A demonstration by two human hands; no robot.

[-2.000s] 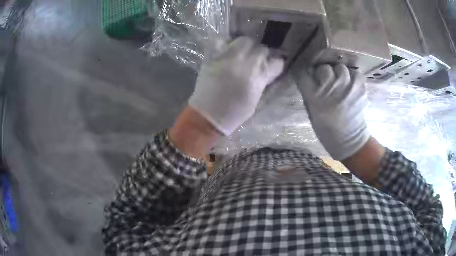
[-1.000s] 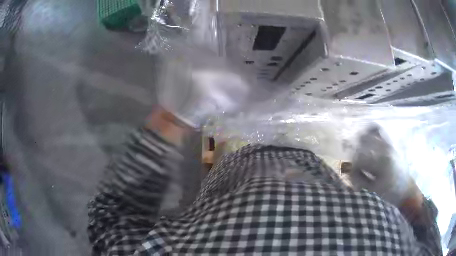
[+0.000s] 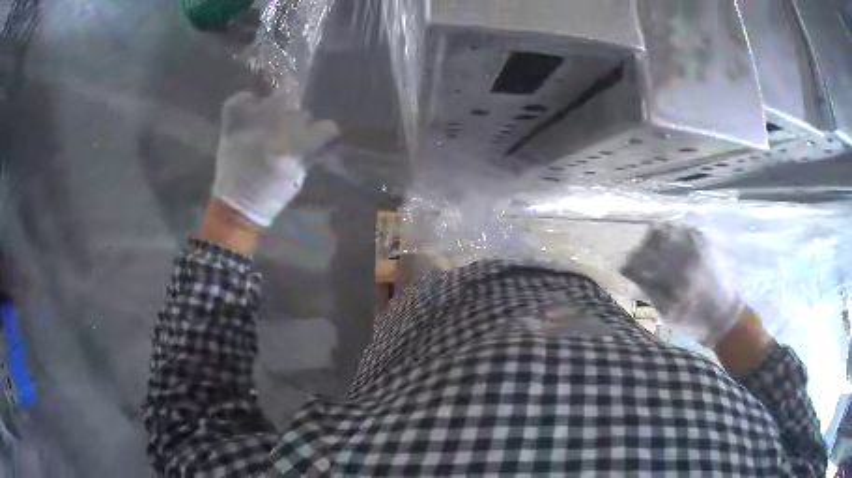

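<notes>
Clear stretch film [image 3: 467, 219] hangs over the near side of the stack and runs out to the left as a bunched strip. My left hand [image 3: 262, 154], in a white knit glove, is at the lower end of the bunched film, left of the stack; its thumb sticks out and whether it grips the film is unclear. My right hand [image 3: 682, 280], gloved with a dirty grey palm, is below the housings against the film, slightly blurred; its grip cannot be told. Grey sheet-metal housings [image 3: 551, 103] with holes and a dark rectangular cutout stand side by side.
A green plastic basket [image 3: 213, 9] is cut off by the top edge at the left. Part of a wooden pallet [image 3: 387, 247] shows low beside my body. Grey floor [image 3: 103, 233] lies to the left. A blue object [image 3: 17, 355] is at the far left edge.
Both hands have left the housings' near edge. My left hand has moved left and up to the bunched film. My right hand has moved down and right. The perforated faces are now uncovered by the hands.
</notes>
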